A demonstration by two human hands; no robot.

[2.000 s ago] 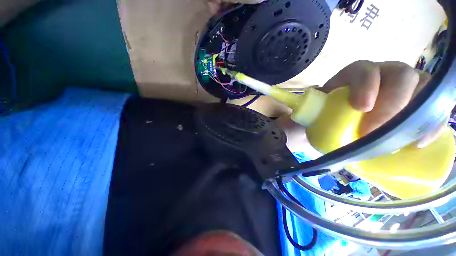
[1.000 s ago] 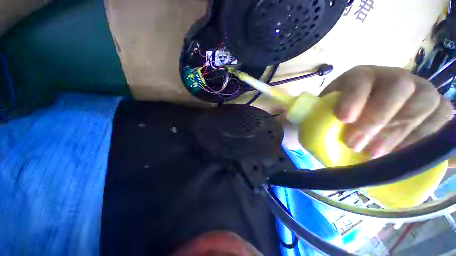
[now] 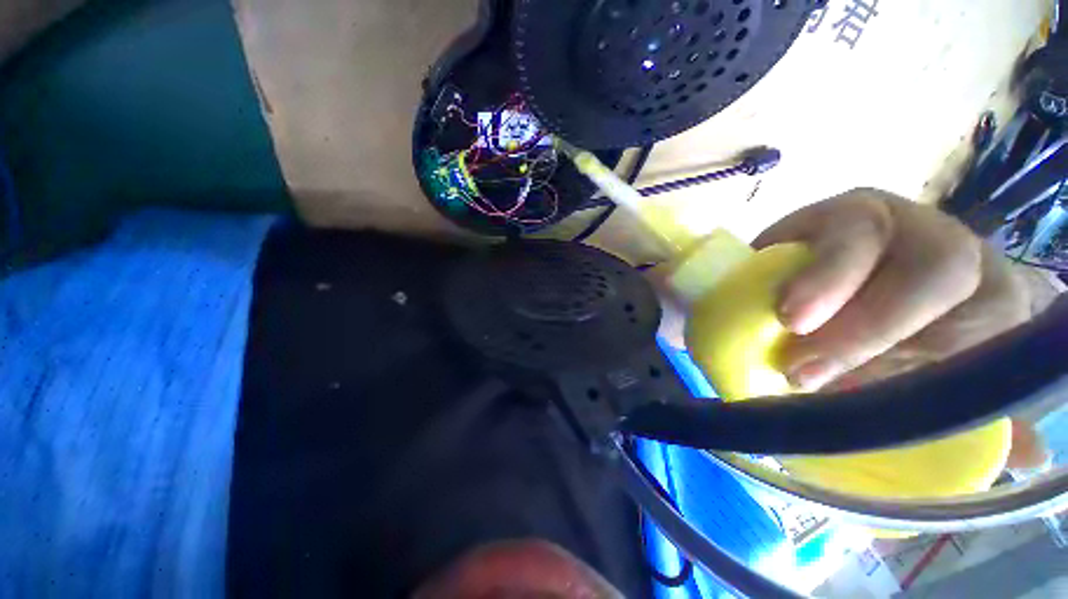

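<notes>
My right hand (image 3: 890,293) grips the yellow glue bottle (image 3: 744,322) at the right, partly behind the headband. Its pale nozzle points up-left, with the tip near the right side of the open ear cup housing (image 3: 436,111). I cannot tell if the tip touches anything. Inside are thin lead wires (image 3: 541,214), a green circuit board (image 3: 443,178) and a white-silver component (image 3: 511,129). The black speaker plate (image 3: 656,70) lies tilted beside the opening. The headset's other cup (image 3: 550,298) rests against my black-clad chest. My left hand is not in view.
The headband frame (image 3: 890,503) and black strap (image 3: 820,424) arch across the lower right. The microphone boom (image 3: 703,176) lies on the cardboard sheet (image 3: 328,105). A green mat (image 3: 129,117) is at left. Black headset parts (image 3: 1031,152) are heaped at far right. A blurred reddish shape shows at bottom.
The nozzle has drawn back rightward from the wires by the green board. The open cup and speaker plate have shifted left and up. The fingers seen at the top edge are gone.
</notes>
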